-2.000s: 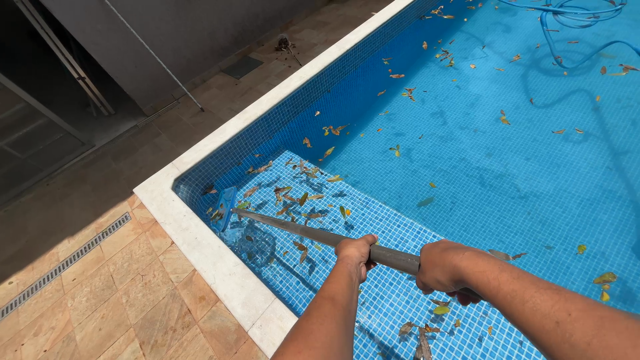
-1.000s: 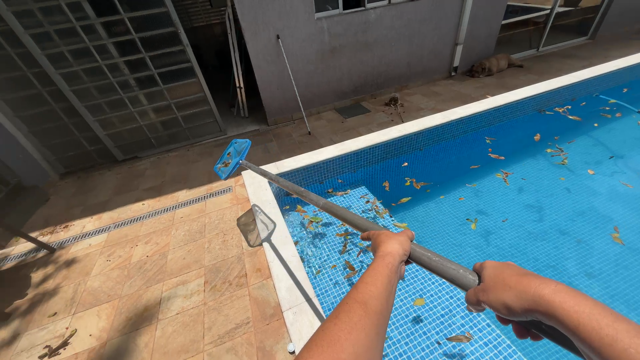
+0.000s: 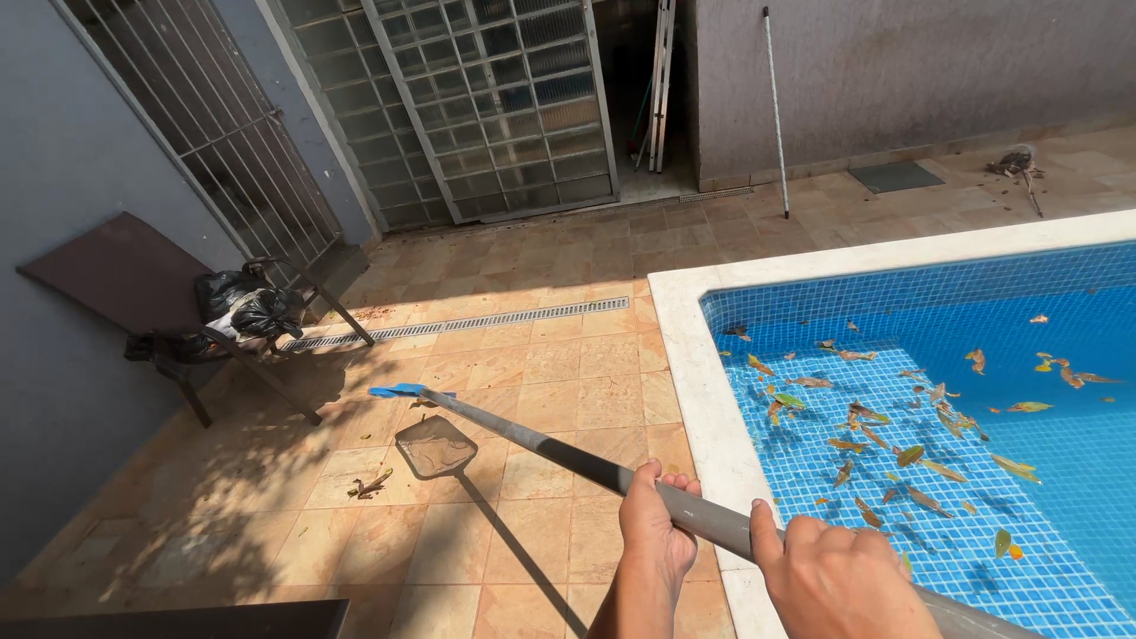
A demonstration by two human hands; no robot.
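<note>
A blue leaf skimmer net [image 3: 412, 390], seen nearly edge-on, is at the far end of a long grey pole [image 3: 568, 457]. It is above the stone paving left of the pool, and its shadow falls on the tiles. My left hand [image 3: 655, 524] is wrapped around the middle of the pole. Nearer to me, my right hand [image 3: 830, 577] grips the same pole over the pool's edge. Many brown, yellow and green leaves [image 3: 874, 435] float on the pool water over a blue-tiled shallow ledge. A few dry leaves [image 3: 370, 485] lie on the paving below the net.
The white pool coping [image 3: 701, 408] runs beside my hands. At left stands a brown chair [image 3: 115, 275] with black plastic bags [image 3: 248, 302] on it. A drain grate [image 3: 470, 322] crosses the paving. A thin pole [image 3: 777, 115] leans on the wall near a glass-paned door [image 3: 506, 106].
The net was at the pool's corner in the water, then rose over the coping, and is now over the paving at left. Both hands have kept hold of the pole. The view has swung left.
</note>
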